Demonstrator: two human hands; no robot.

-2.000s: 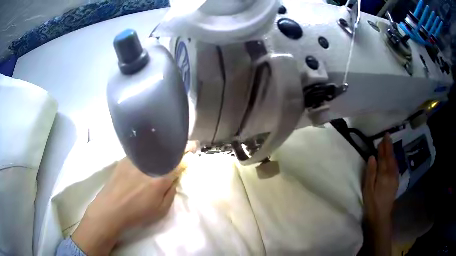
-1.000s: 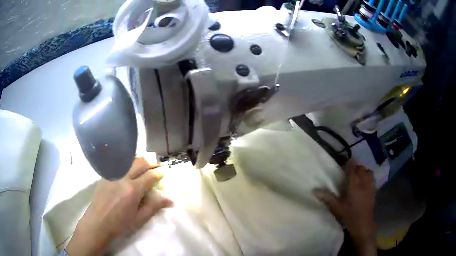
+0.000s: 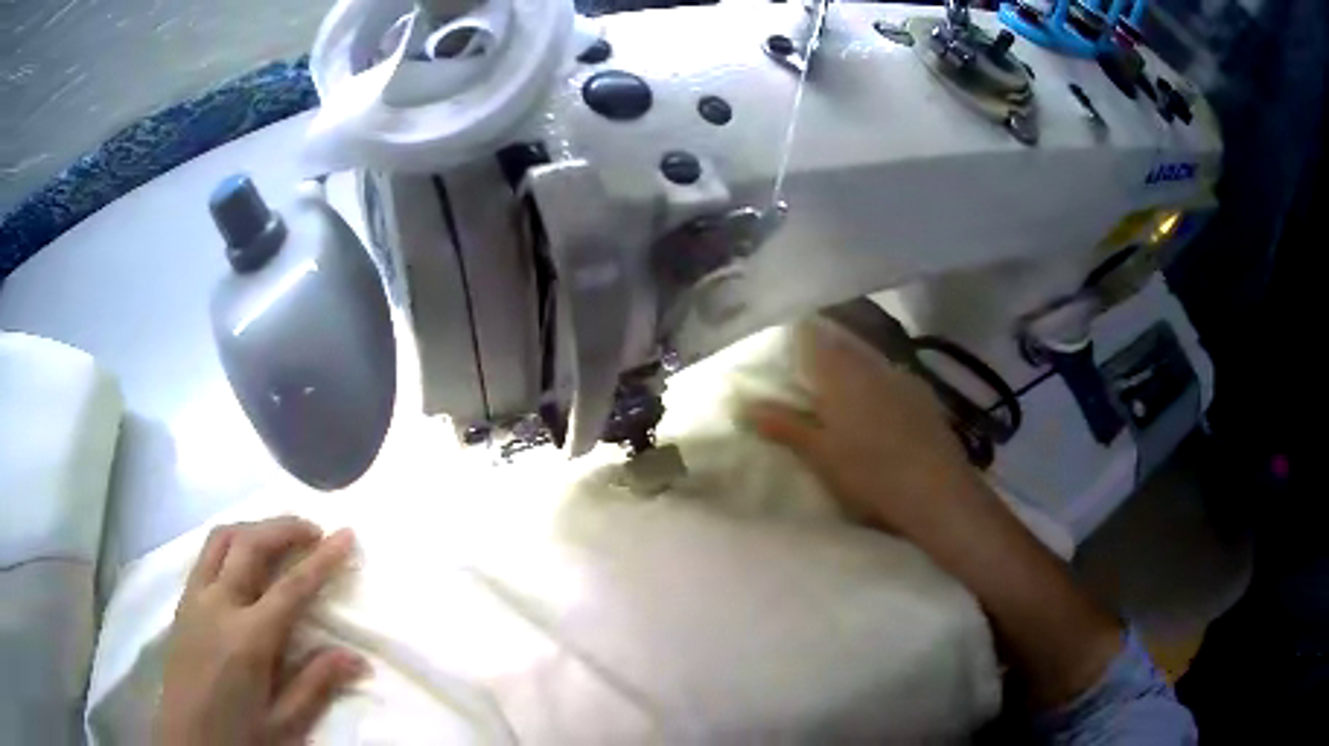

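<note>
A cream garment piece (image 3: 758, 598) lies in soft folds under the needle end of the white sewing machine (image 3: 933, 161). The presser foot and needle parts (image 3: 518, 437) are small and dark, over brightly lit cloth. My left hand (image 3: 263, 634) rests on the cloth at the lower left, fingers spread and slightly bent. My right hand (image 3: 860, 423) is on the cloth right of the needle area, under the machine arm, somewhat blurred; whether its fingers pinch the cloth is unclear.
A grey lamp (image 3: 303, 350) hangs left of the head. Shears with black loop handles (image 3: 969, 386) lie under the arm, behind my right hand. Another cream piece (image 3: 51, 510) is at far left. A blue spool stand (image 3: 1071, 26) is at the upper right.
My left hand has moved away from the needle area, down and left. My right hand has moved from the cloth's right edge in under the machine arm. The cloth has shifted and its folds changed.
</note>
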